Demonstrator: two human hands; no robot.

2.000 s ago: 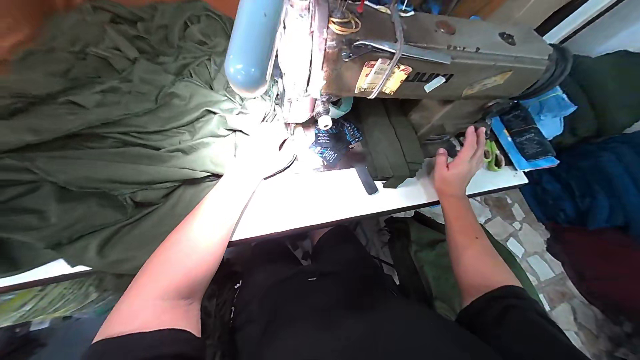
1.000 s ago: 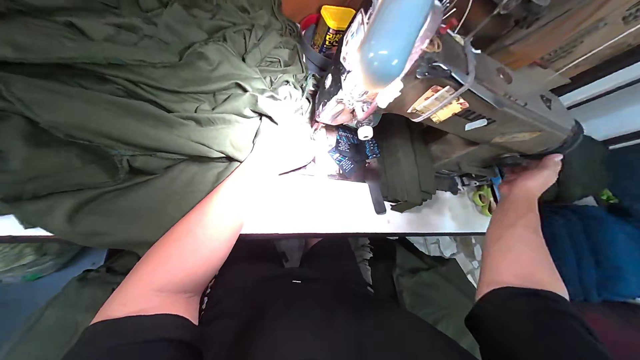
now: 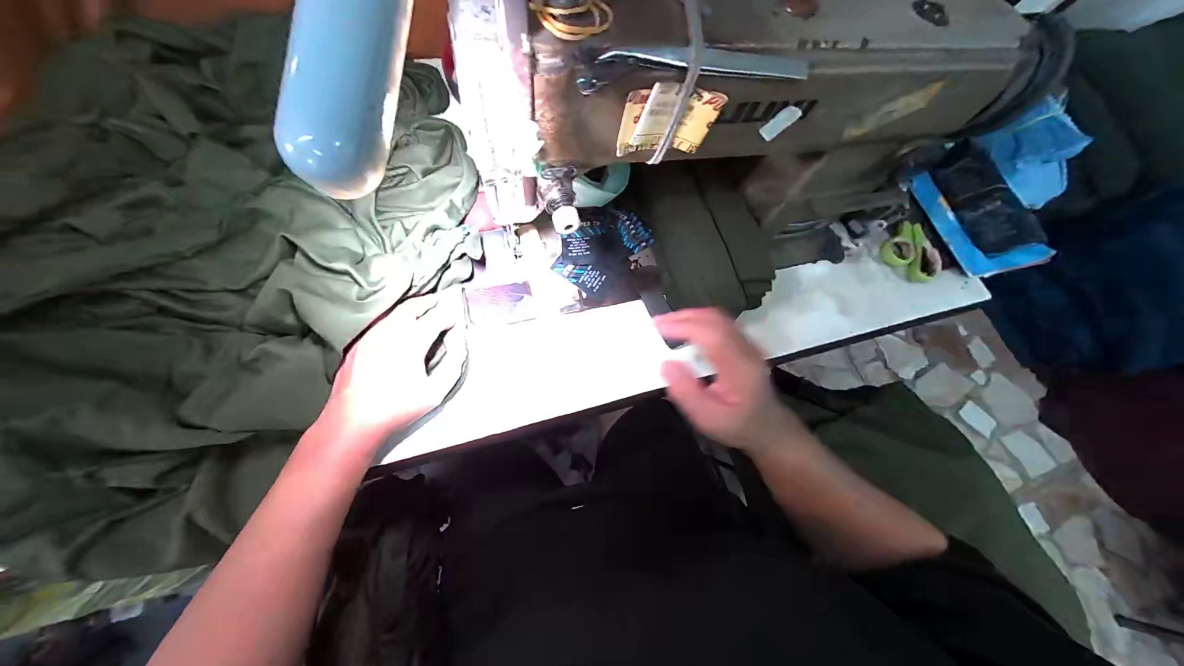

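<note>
My left hand (image 3: 398,365) grips the edge of a large heap of olive-green fabric (image 3: 231,305) at the front left of the needle area. The sewing machine (image 3: 777,83) stands above, its lamp glare whitening the needle plate and part of that hand. My right hand (image 3: 717,375), slightly blurred, is at the table's front edge with thumb and fingers apart; it seems to hold nothing. Just behind its fingertips, a dark strip (image 3: 657,307) lies on the white tabletop (image 3: 564,361). Folded dark green fabric (image 3: 708,240) lies under the machine arm.
Green-handled scissors (image 3: 911,252) and a blue box with dark contents (image 3: 980,213) are at the table's right end. A blue rounded lamp or tube (image 3: 342,92) hangs at upper left. Dark cloth piles (image 3: 1101,296) are at right, above a stone-patterned floor (image 3: 1027,444).
My right hand, at the machine's far right end one second ago, is now in front of the needle area near the table edge. My left hand stays on the green fabric. The view has shifted.
</note>
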